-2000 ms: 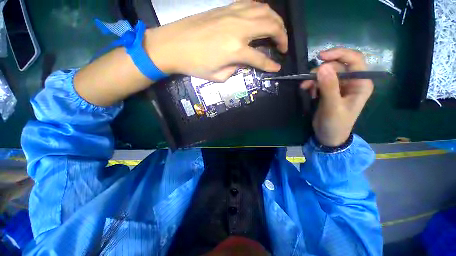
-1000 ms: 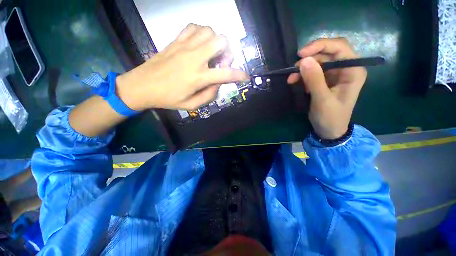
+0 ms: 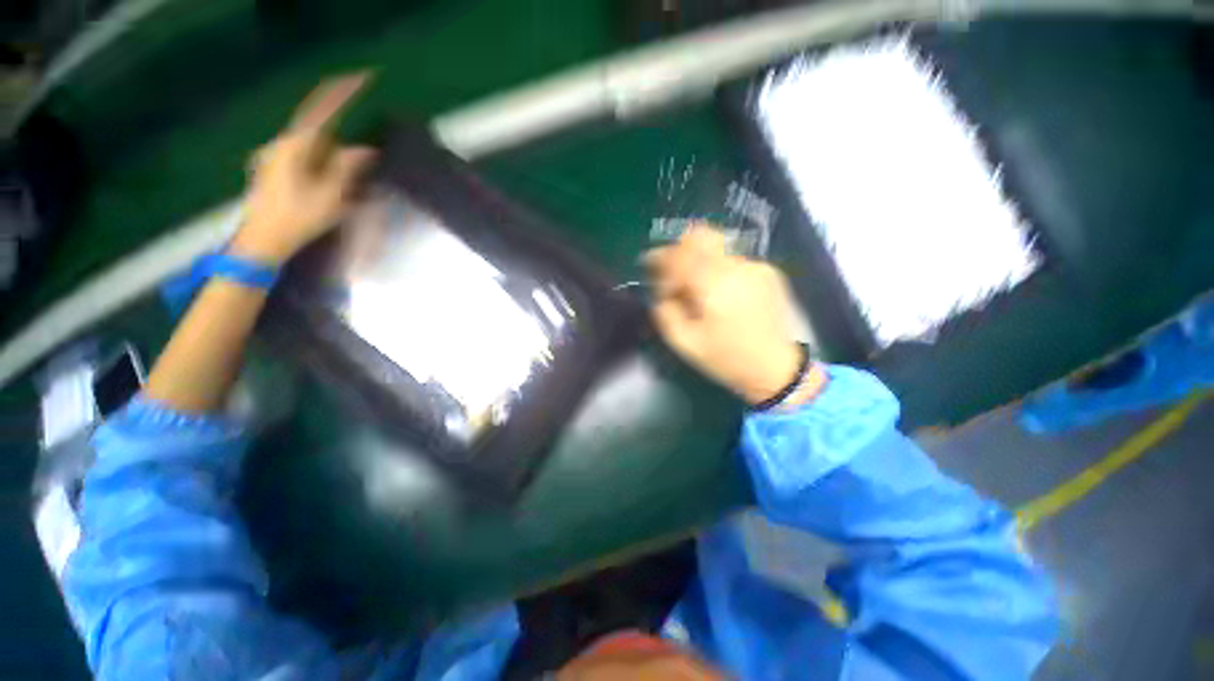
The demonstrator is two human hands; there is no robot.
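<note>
The black tray [image 3: 546, 452] lies tilted on the dark green bench, with the opened flat device [image 3: 433, 313] in it. The device's plate glares white, and small electronics show blurred along its right and lower edges. My left hand [image 3: 300, 193] is at the tray's far left corner, index finger and thumb spread; blur hides whether it touches the tray. My right hand [image 3: 726, 313] is right of the tray with curled fingers, just below loose thin white strips [image 3: 752, 213]. A thin pale line shows left of its fingertips. Blur hides whether it holds the black tool.
A black-edged parts tray heaped with white strips [image 3: 899, 186] lies at the right. A pale rail [image 3: 533, 113] runs behind, with a green surface [image 3: 466, 47] beyond. A phone [image 3: 117, 379] and clear bags [image 3: 67, 399] are at left. A blue sleeve [image 3: 1132, 373] shows at far right.
The view has swung and shows more of the bench's far side. My left hand has left the circuit board for the tray's far left corner. My right hand has moved away from the board.
</note>
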